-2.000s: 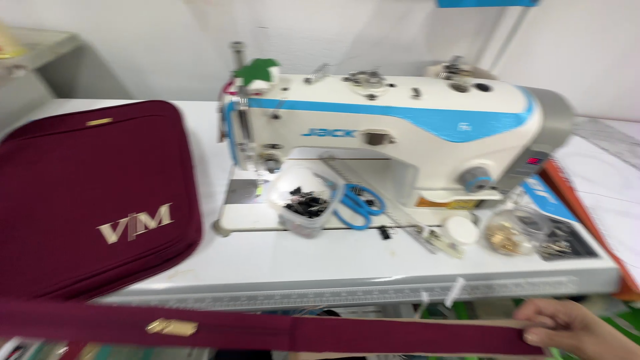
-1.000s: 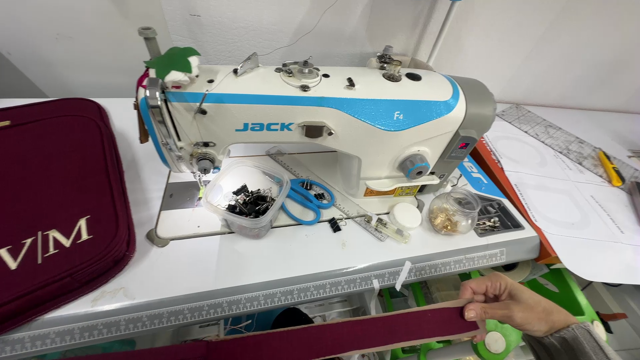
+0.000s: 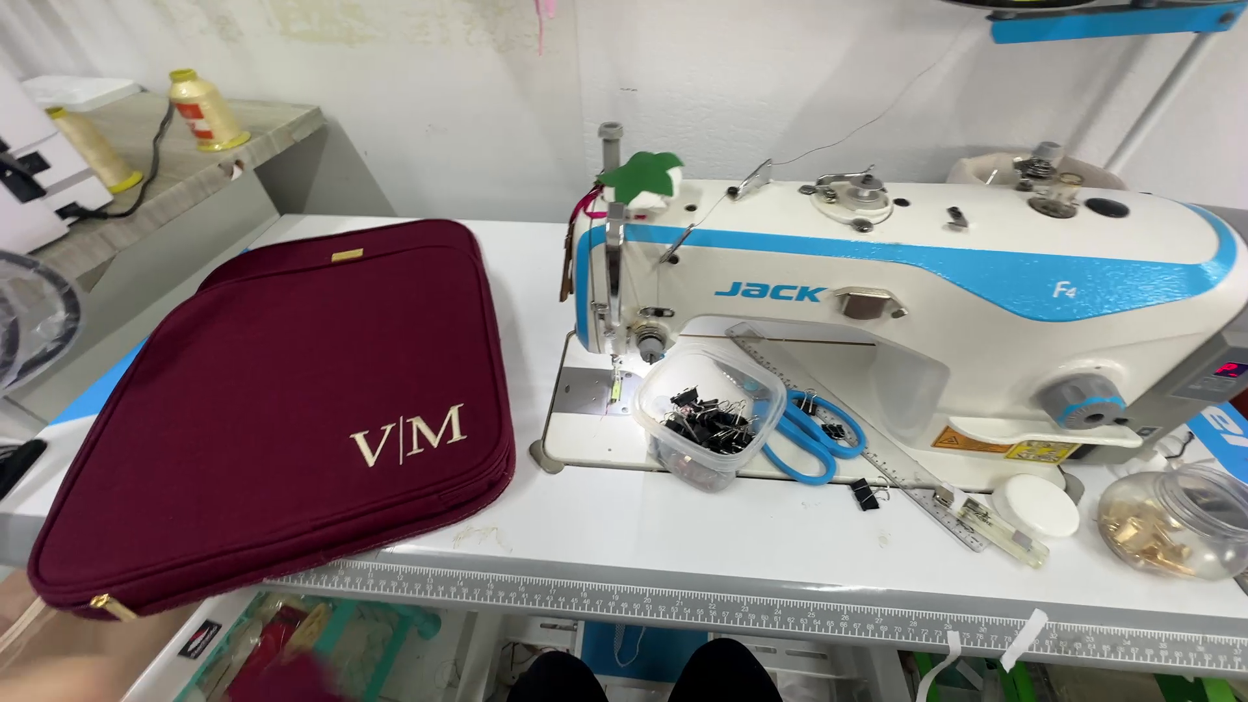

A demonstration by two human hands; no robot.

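A blurred part of my left hand or forearm shows at the bottom left, below the corner of a burgundy fabric bag; its fingers and any hold cannot be made out. The bag lies flat on the table's left side, bearing pale lettering, with a gold zipper pull at its near corner. My right hand is out of view. A blurred burgundy piece, apparently fabric, shows below the table edge. Right of the bag stands a white and blue Jack sewing machine.
A plastic tub of black binder clips, blue-handled scissors, a clear ruler and a loose binder clip lie by the machine. A jar of gold-coloured hardware stands right. A measuring tape lines the front edge.
The view has swung left. My right hand, earlier at the lower right holding a long burgundy strip, has left the view; the strip no longer stretches along the table's front.
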